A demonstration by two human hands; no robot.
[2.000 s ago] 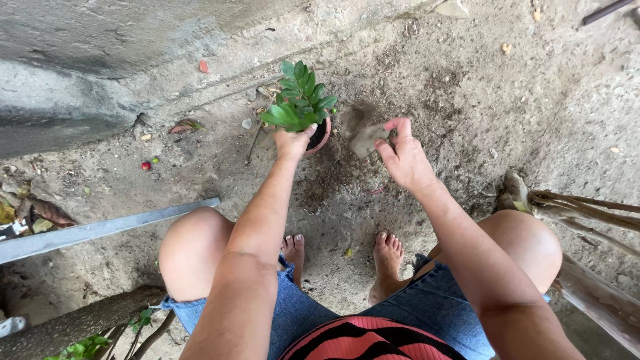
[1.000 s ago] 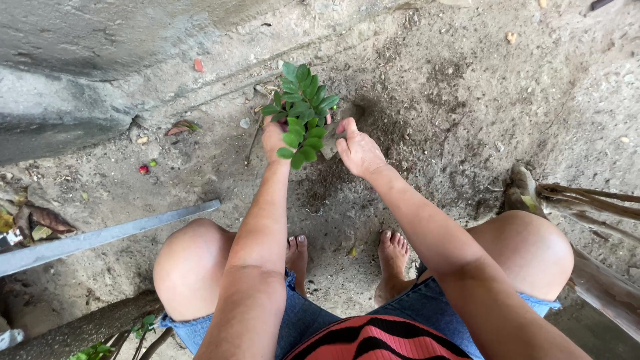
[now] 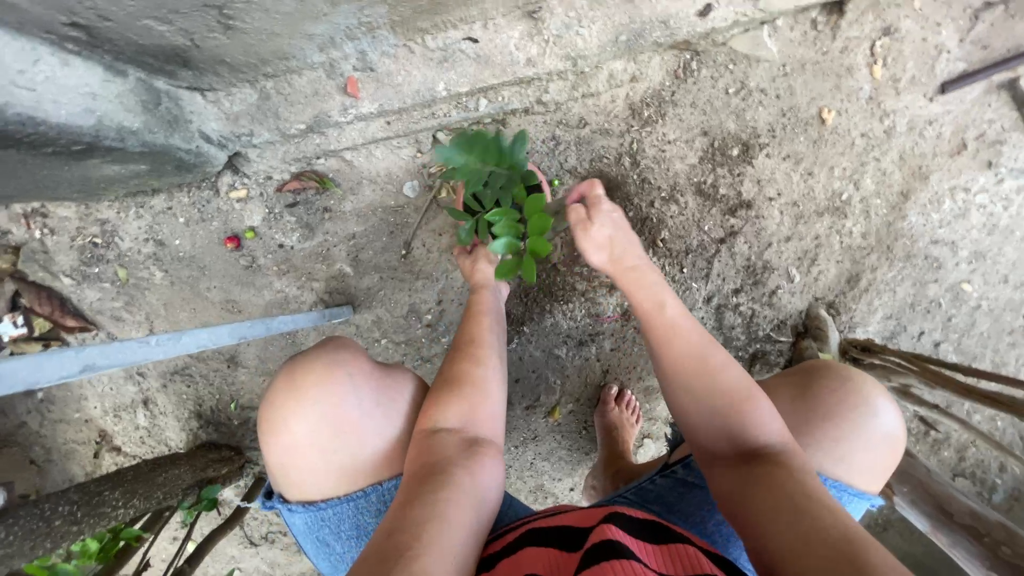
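A green leafy plant (image 3: 500, 180) stands in a reddish round pot (image 3: 545, 181) on the dirt ground, its leaves covering much of the rim. My left hand (image 3: 480, 266) is at the near side of the pot, partly under the leaves; its fingers are hidden, so its hold cannot be told. To the right of the pot is my right hand (image 3: 600, 226), fingers bent around a thin greyish tool or piece (image 3: 558, 214) that reaches toward the pot's edge. What exactly that piece is cannot be made out.
A concrete wall (image 3: 104, 120) rises at the upper left. A flat grey bar (image 3: 176, 346) lies left of my knee. Tree trunks or branches (image 3: 120, 496) are at the lower left, with more stems (image 3: 944, 372) at the right. A small red fruit (image 3: 232, 242) lies on the dirt.
The leaves have shifted around the pot, and its rim shows again on the right. My left hand has moved to the near side of the pot.
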